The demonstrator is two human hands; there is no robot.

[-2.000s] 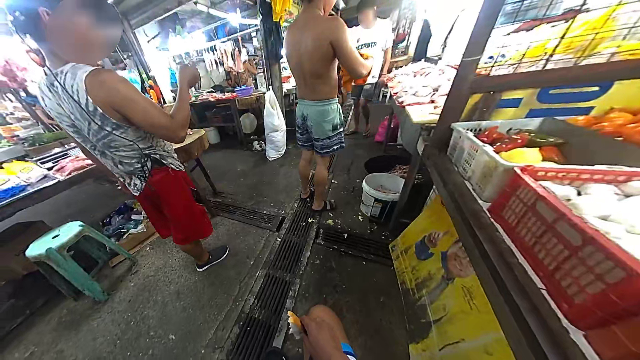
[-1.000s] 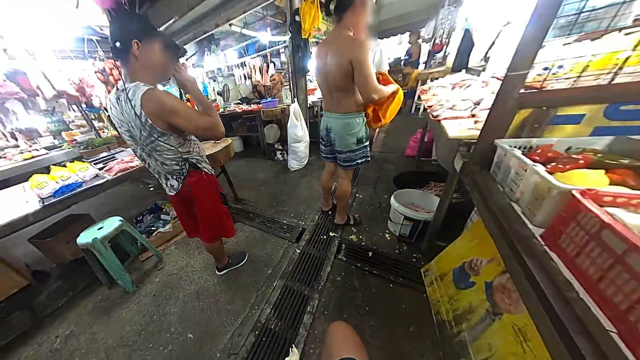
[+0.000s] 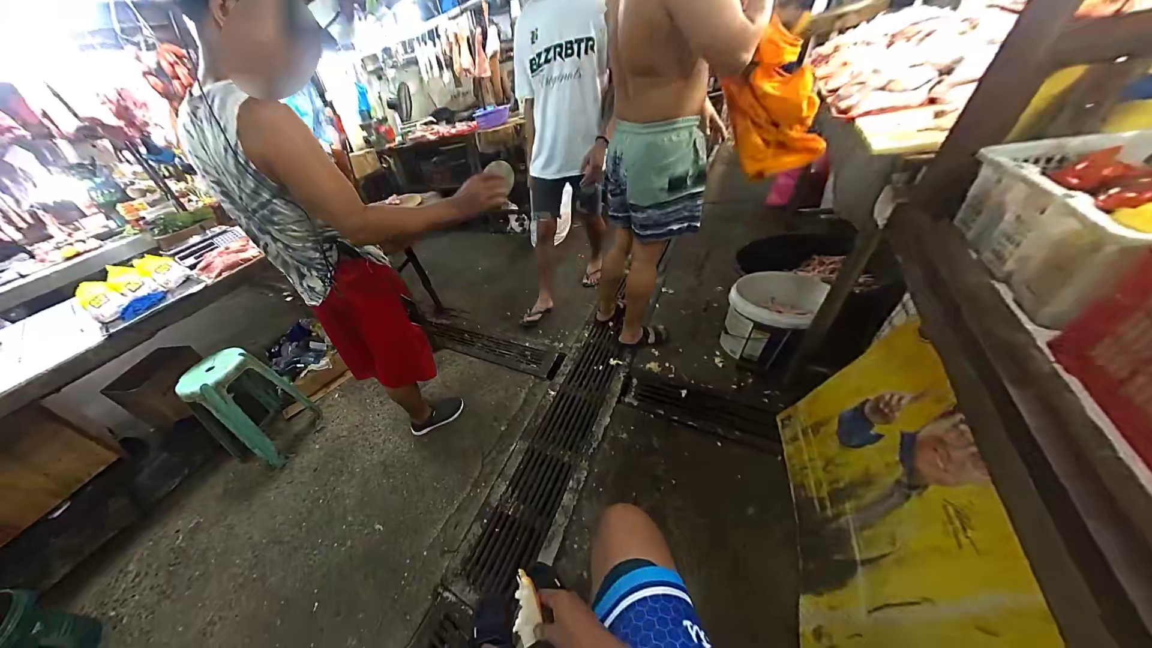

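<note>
At the bottom edge, my right hand (image 3: 576, 623) is partly in view, its fingers closed on a pale food piece with a brown edge (image 3: 528, 610), perhaps bread. Beside the hand, on its right, is my bent knee (image 3: 630, 535) with blue patterned shorts (image 3: 655, 607). A dark shoe or strap (image 3: 493, 621) shows just left of the food piece. My left hand is out of view.
A metal drain grate (image 3: 540, 477) runs ahead. A person in red shorts (image 3: 373, 315) stands left, near a green plastic stool (image 3: 225, 369). Two people stand ahead, one with an orange cloth (image 3: 774, 108). At right are a white bucket (image 3: 774, 301), a yellow poster (image 3: 864, 558) and a vegetable crate (image 3: 1035, 225).
The person in red shorts has lowered a raised hand and now holds it forward with a roundish thing. A person in a white shirt has come into plain view beside the shirtless person. The people ahead appear nearer.
</note>
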